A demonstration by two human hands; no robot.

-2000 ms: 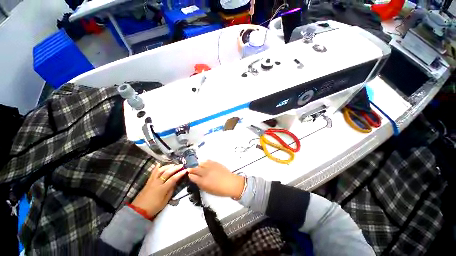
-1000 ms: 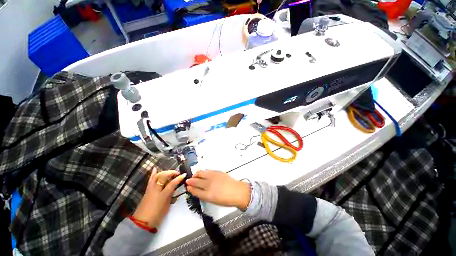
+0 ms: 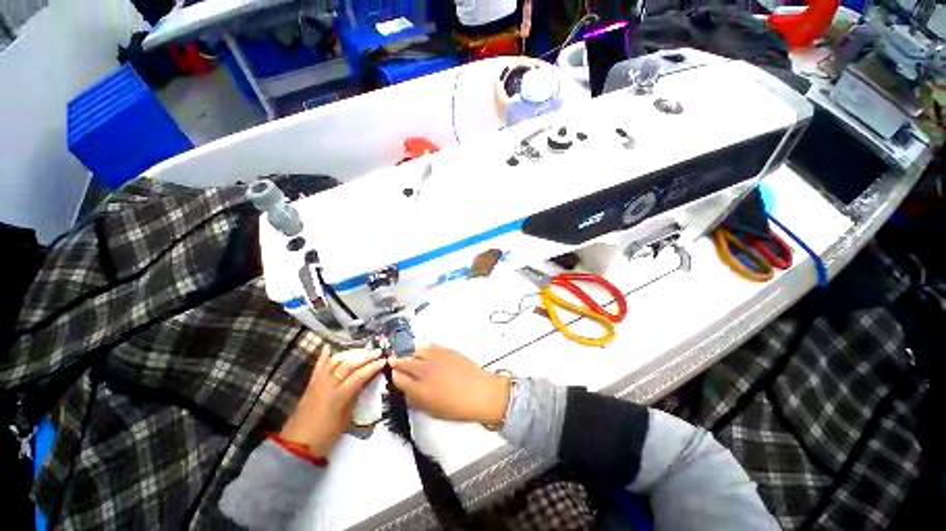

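The black strip runs from the presser foot down over the table's front edge. My left hand lies at the left of the strip, its fingertips on the work just in front of the foot. My right hand lies at the right, its fingertips pinching the strip by the foot. The plaid garment piece spreads left of the needle area and over the table edge. The sewing machine stands behind my hands. The stitch spot is hidden by the foot and fingers.
Scissors with red and yellow handles lie below the machine arm. Second scissors lie at the right by a blue cord. A brown piece is on the bed. Small-check cloth hangs at the front edge. More plaid cloth lies lower right.
Since one second ago, both hands have moved slightly up to the presser foot with the strip. The strip's end there is now mostly covered by my fingers. The camera view has shifted slightly.
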